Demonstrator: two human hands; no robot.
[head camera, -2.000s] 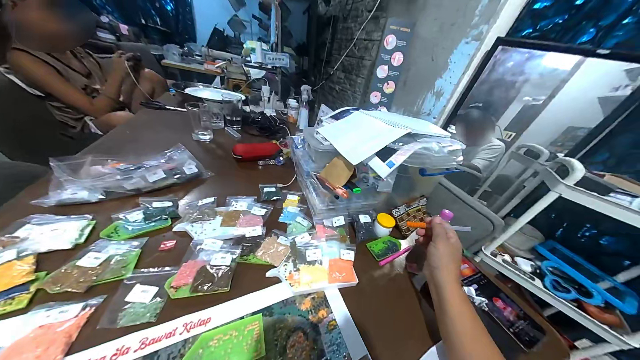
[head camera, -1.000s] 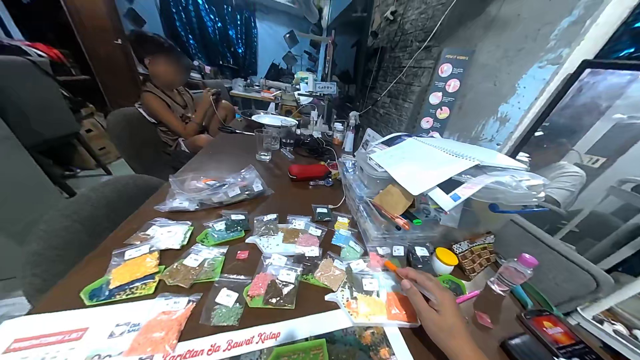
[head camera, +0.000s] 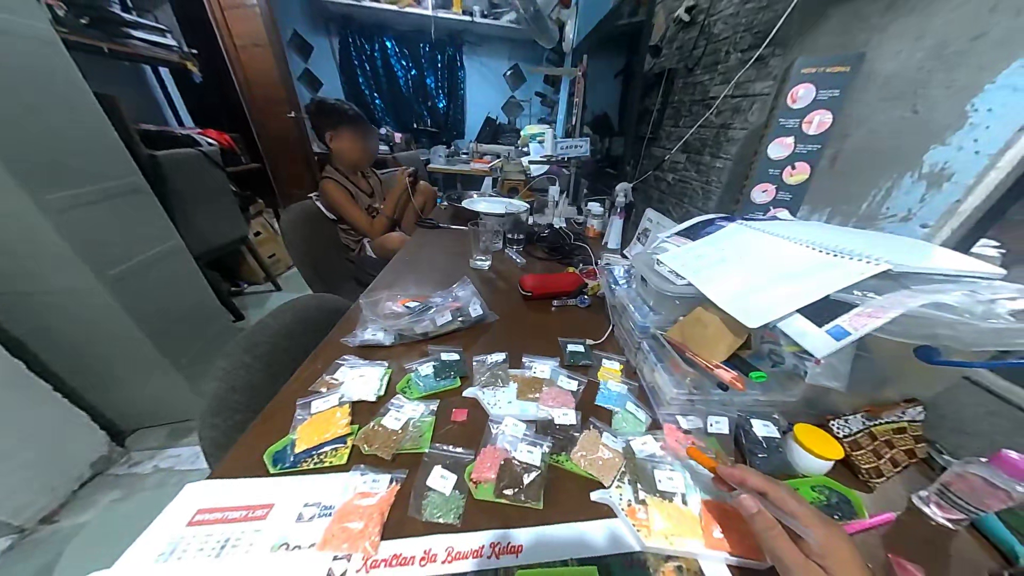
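My right hand (head camera: 788, 512) is at the lower right, its fingers closed around an orange pen-like tool (head camera: 702, 459). The tool's tip is over small zip bags of coloured beads. Under and beside the hand lie a bag of yellow beads (head camera: 670, 520) and a bag of orange beads (head camera: 730, 530), on a white tray. More labelled bead bags spread leftward, among them a green one (head camera: 442, 506), a dark brown one (head camera: 520, 480) and a salmon one (head camera: 360, 516) on a printed sheet (head camera: 232, 520). Several rest on green trays (head camera: 428, 388). My left hand is out of view.
Clear plastic boxes (head camera: 640, 352) with papers and a spiral notebook (head camera: 776, 256) on top stand at the right. A yellow-lidded jar (head camera: 814, 450), a bottle (head camera: 964, 492), a red case (head camera: 552, 285) and a drinking glass (head camera: 481, 244) are around. A person (head camera: 360, 184) sits at the far left.
My right hand has moved from beside the patterned pouch to over the bead bags, with the orange tool held in it. The view has swung left.
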